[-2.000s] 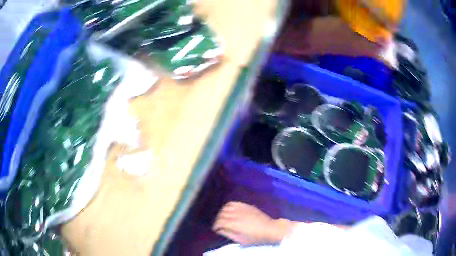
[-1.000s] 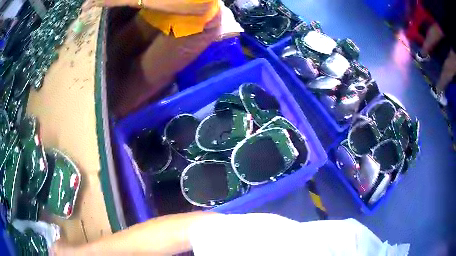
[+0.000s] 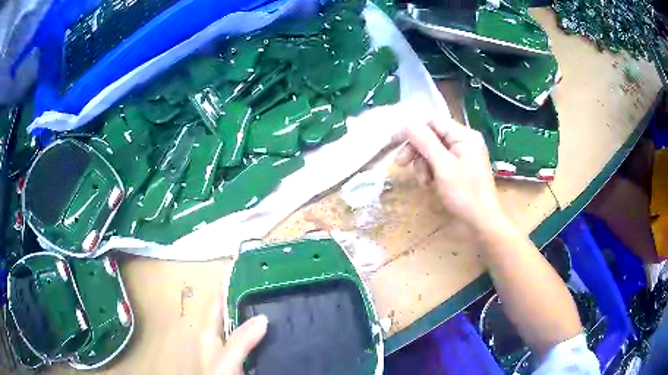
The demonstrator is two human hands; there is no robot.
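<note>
My left hand [image 3: 238,348], partly cut off by the bottom edge, grips a green housing [image 3: 304,267] with a dark recess by its left side, thumb on the recess. My right hand [image 3: 461,172] reaches over the board, fingertips close together beside the liner; whether they pinch something thin is unclear. Below them lie whitish blobs [image 3: 364,192] on a stained patch of the board. Flat green panels [image 3: 278,124] lie heaped on a white plastic liner [image 3: 348,150].
More housings sit on the tan bench [image 3: 417,271] at left [image 3: 102,315] and upper right [image 3: 524,139]. A large blue bin [image 3: 55,95] stands behind the liner. Small green parts [image 3: 615,26] lie at top right. A blue crate [image 3: 597,256] with shells is below the bench edge.
The view has swung from the floor crates back to the bench. A housing is now in my left hand, and my right hand is over the board beside the liner.
</note>
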